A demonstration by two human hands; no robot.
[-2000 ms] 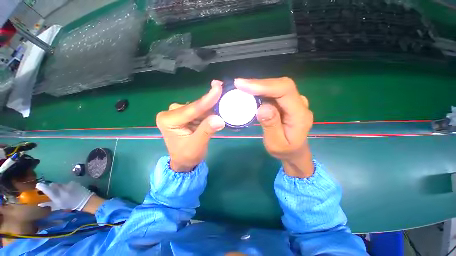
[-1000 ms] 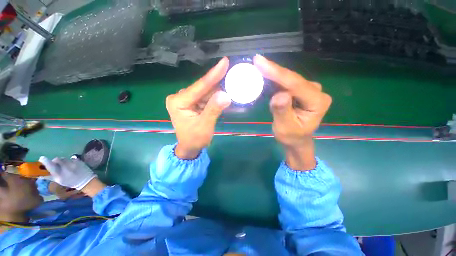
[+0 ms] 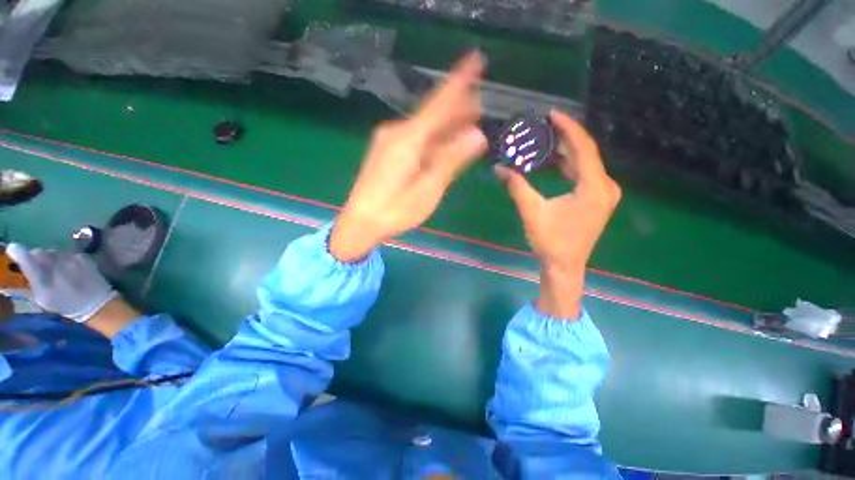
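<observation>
A round black display unit (image 3: 527,143) is held above the green belt, its screen dark with rows of small white text and coloured icons. My right hand (image 3: 568,192) grips it by the rim between thumb and fingers. My left hand (image 3: 410,159) is just left of the unit, blurred, its fingers apart and pointing up; it looks empty. Its thumb tip is close to the unit's left edge, and I cannot tell if it touches.
A black unit (image 3: 227,131) lies on the belt (image 3: 272,167) at left. Clear trays (image 3: 169,37) lie behind; a tray stack with dark contents (image 3: 684,122) is at back right. A neighbour's white-gloved hand (image 3: 67,281) is near a round dish (image 3: 133,236). A metal fixture (image 3: 797,422) is at lower right.
The screen changed from plain white to dark with icons. The unit moved right in my right hand, and my left hand came off its rim. The view has tilted.
</observation>
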